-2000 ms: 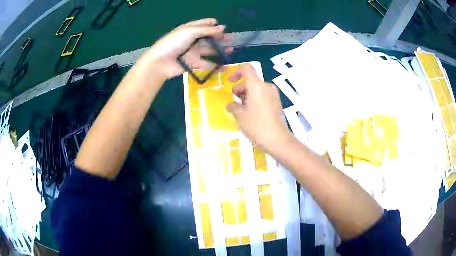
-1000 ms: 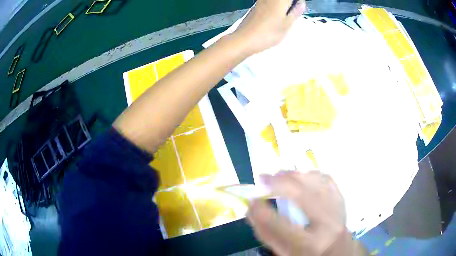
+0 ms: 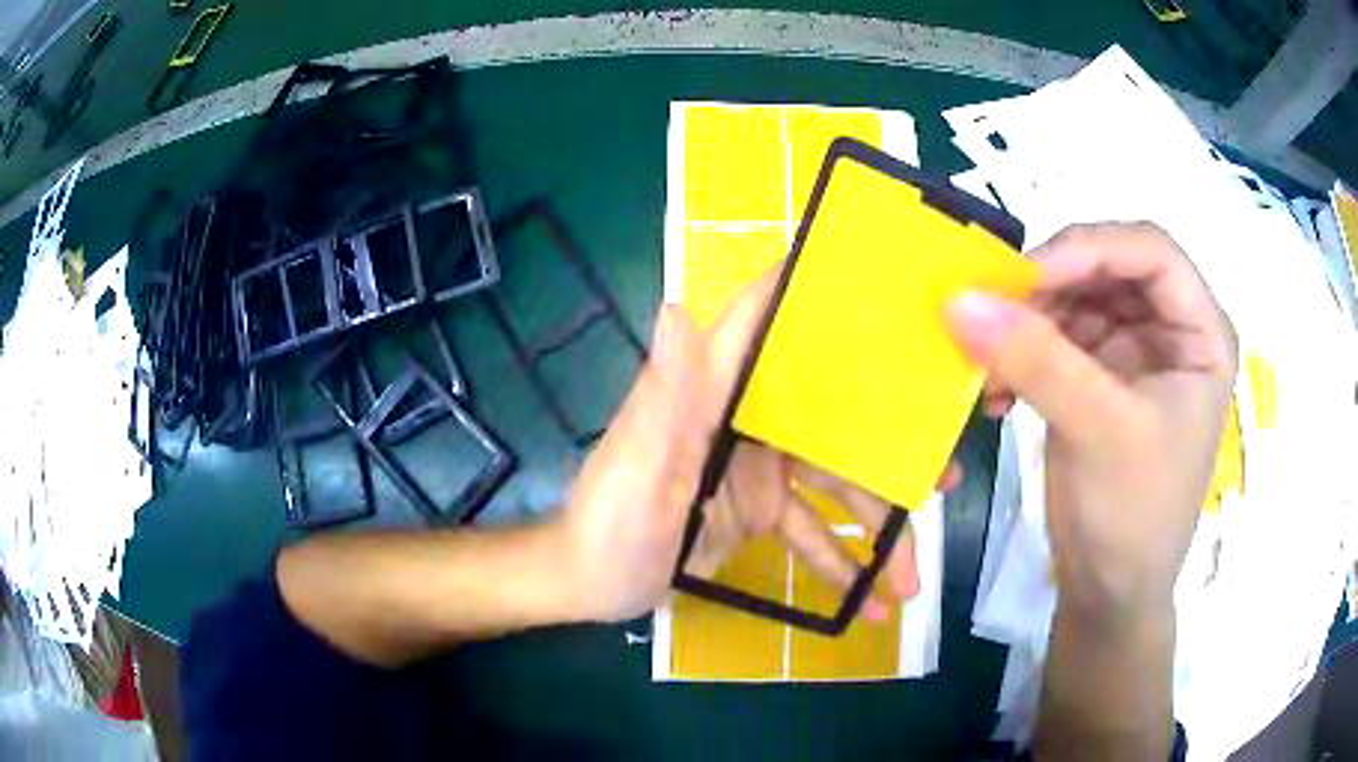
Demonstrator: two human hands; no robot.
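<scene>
A black plastic frame (image 3: 775, 610) is held tilted above the bench, with a crossbar between its large upper and small lower opening. A yellow adhesive piece (image 3: 879, 328) covers the large opening; the small opening is see-through. My left hand (image 3: 670, 462) holds the frame from the left and behind, its fingers showing through the small opening. My right hand (image 3: 1117, 357) holds the yellow piece at its right edge, between thumb and fingers. Below the frame lies the white adhesive sheet with yellow rectangles (image 3: 730, 164), partly hidden by the hands.
Black frames (image 3: 365, 283) lie tangled at the left, a single one near the centre. White waste strips (image 3: 67, 432) are at the far left edge. A heap of white waste sheets (image 3: 1095, 149) lies at the right, with yellow squares (image 3: 1230, 454). A pale rail (image 3: 626, 33) runs behind.
Both hands have come together over the adhesive sheet, now holding the frame with a yellow piece on it. The view has shifted left. The strip earlier in my right hand is not seen there now.
</scene>
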